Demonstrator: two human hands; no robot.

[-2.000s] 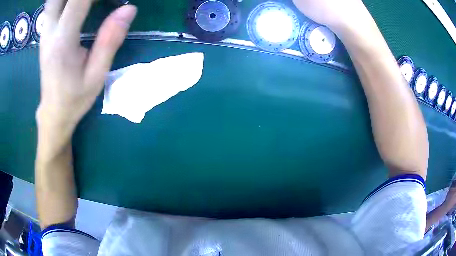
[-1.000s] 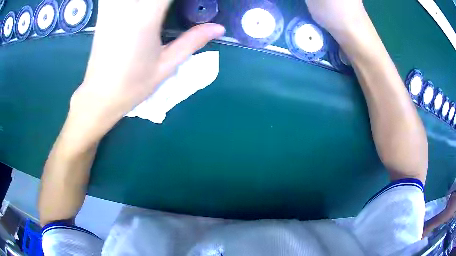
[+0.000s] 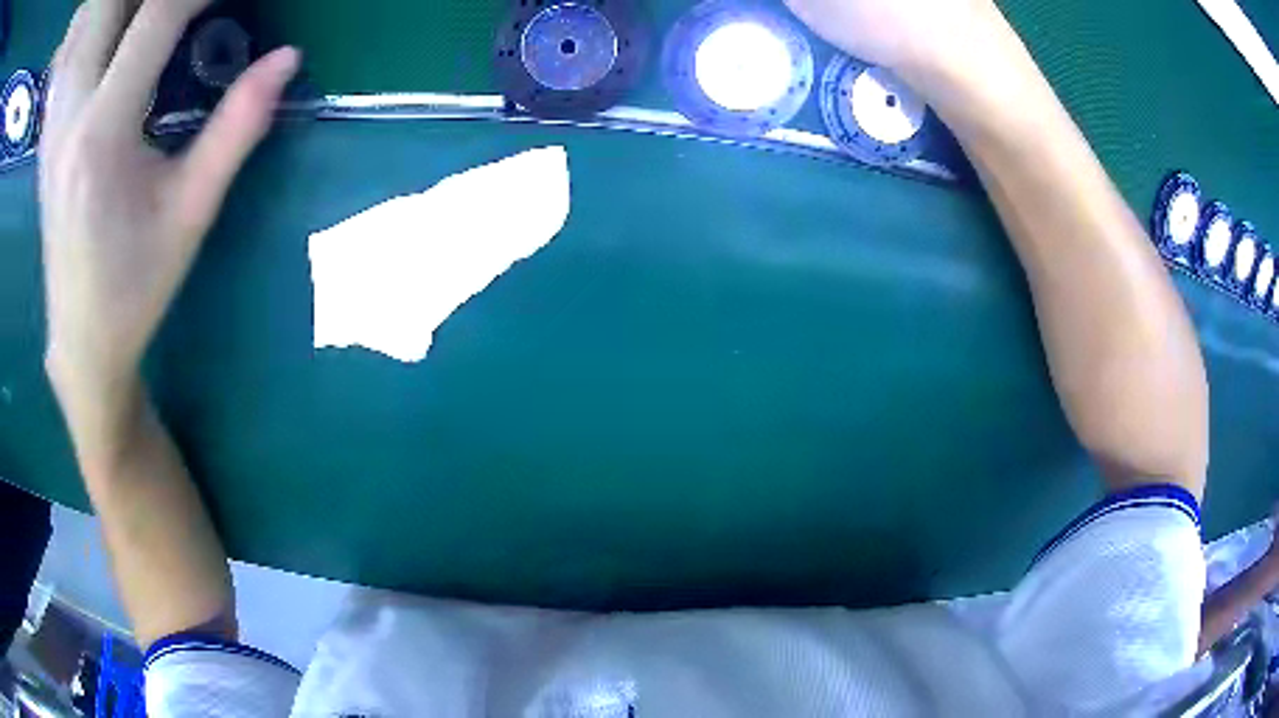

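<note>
Dark round parts with bright centres stand along the belt edge at the top; one round part [image 3: 568, 49] shows a small central hole, and another [image 3: 741, 66] has a glaring white centre. My left hand [image 3: 126, 211] is at the upper left, slightly blurred, fingers apart, over or beside a dark round part [image 3: 222, 53]; whether it touches the part is unclear. My right hand [image 3: 891, 28] is cut off by the top edge; its fingers and anything in them are hidden. A white wipe [image 3: 435, 253] lies flat on the dark-green worktop [image 3: 673, 393].
More round parts [image 3: 1217, 239] stand in a row at the right. One round part [image 3: 17, 112] shows at the far left. A white guide strip [image 3: 1246, 39] crosses the upper right corner. Another person's arm [image 3: 1241, 596] shows at the lower right edge.
My left hand moved right over the wipe, then back to the upper left, uncovering the wipe. My right hand has shifted slightly left since one second ago.
</note>
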